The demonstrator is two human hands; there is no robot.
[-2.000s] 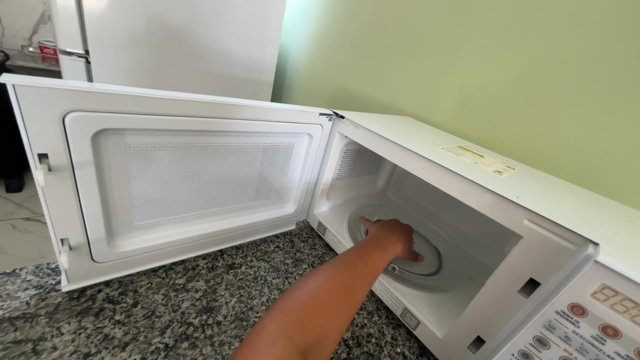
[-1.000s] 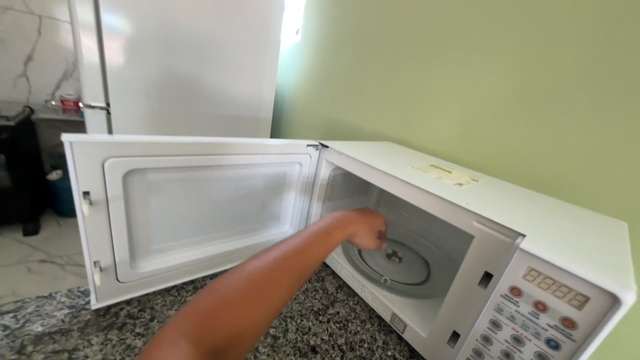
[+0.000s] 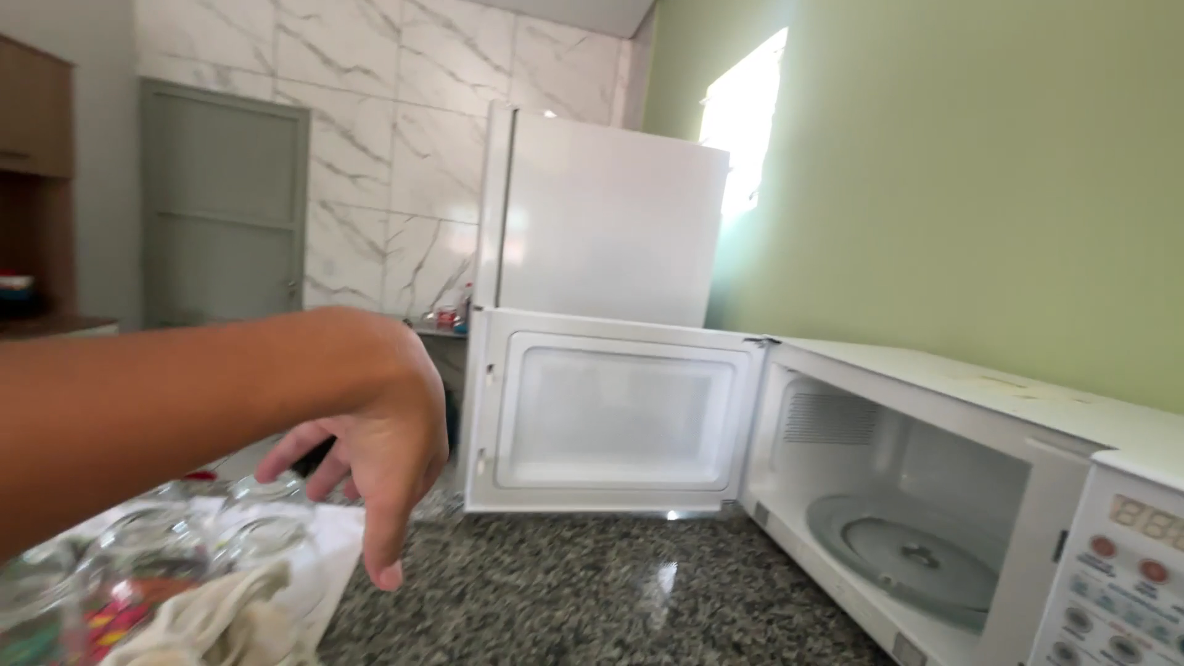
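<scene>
My left hand (image 3: pixel 379 444) reaches in from the left and hangs over the granite counter, wrist bent, thumb down and fingers apart, holding nothing. Below and left of it, upside-down clear glasses (image 3: pixel 264 546) stand on a white cloth (image 3: pixel 335 536), beside a crumpled off-white cloth (image 3: pixel 217 615). On the right is a white microwave oven (image 3: pixel 934 375), its door (image 3: pixel 620 416) swung wide open. The glass turntable plate (image 3: pixel 911 555) lies inside it. My right hand is not in view.
The granite counter (image 3: pixel 592 592) runs between the glasses and the microwave. Behind the microwave door stands a white refrigerator (image 3: pixel 606 222). A green wall (image 3: pixel 971 185) borders the right side, and a grey door (image 3: pixel 222 213) is in the back wall.
My left hand has come out of the microwave, where it was over the turntable plate, and moved left to near the glasses. The view has swung left and up.
</scene>
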